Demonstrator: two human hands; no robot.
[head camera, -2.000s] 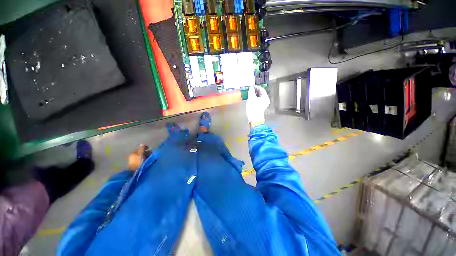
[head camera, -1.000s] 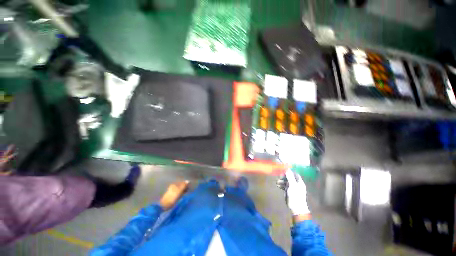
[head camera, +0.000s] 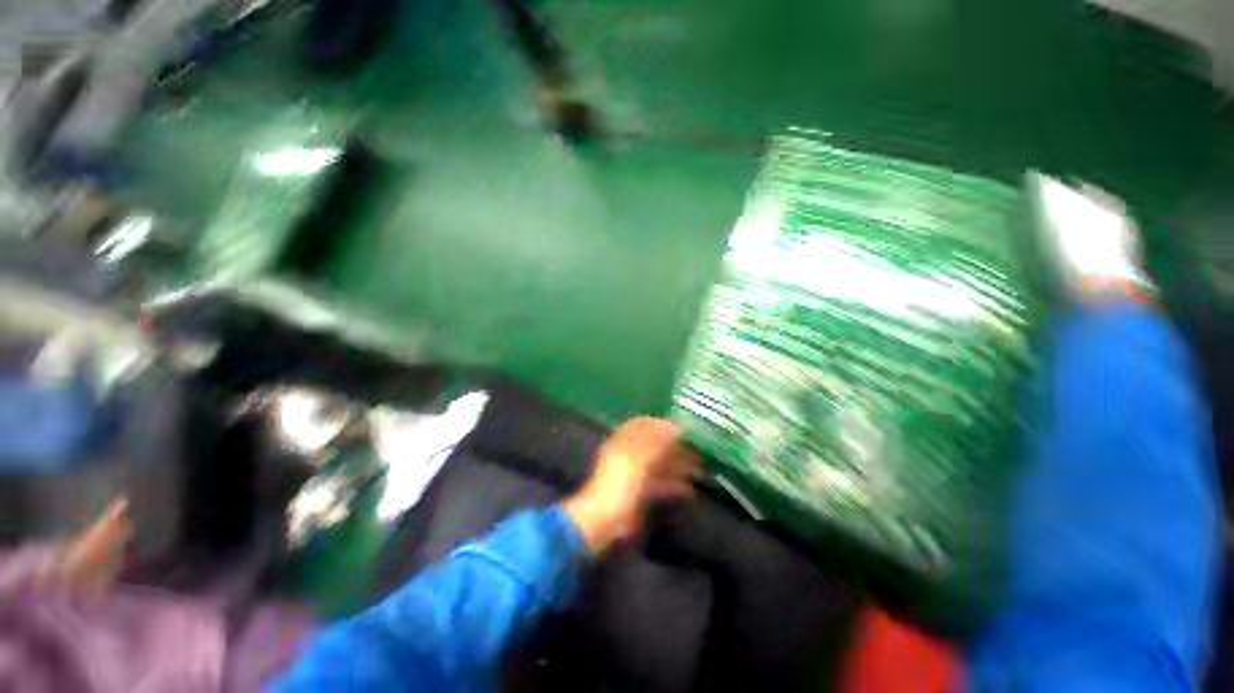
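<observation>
A large circuit board (head camera: 866, 339) lies solder side up on the green bench, blurred by motion, its flat green face striped with bright glare. My bare left hand (head camera: 636, 474) is at the board's near left corner, fingers bent towards its edge; blur hides whether they grip it. My right hand (head camera: 1089, 237), in a white glove, is at the board's far right edge. Its fingertips are blurred, so its hold cannot be told.
Black foam (head camera: 596, 602) lies below my left hand, with a red-orange sheet (head camera: 900, 657) at the bottom. White cloth (head camera: 422, 447) is at the left. Another person's hand (head camera: 98, 544) and mauve sleeve show at the lower left. A dark object (head camera: 566, 111) is at the back.
The view has swung up and left onto the green bench. Both hands have moved from the bench's front to the solder-side-up board. The component-side-up board is out of view.
</observation>
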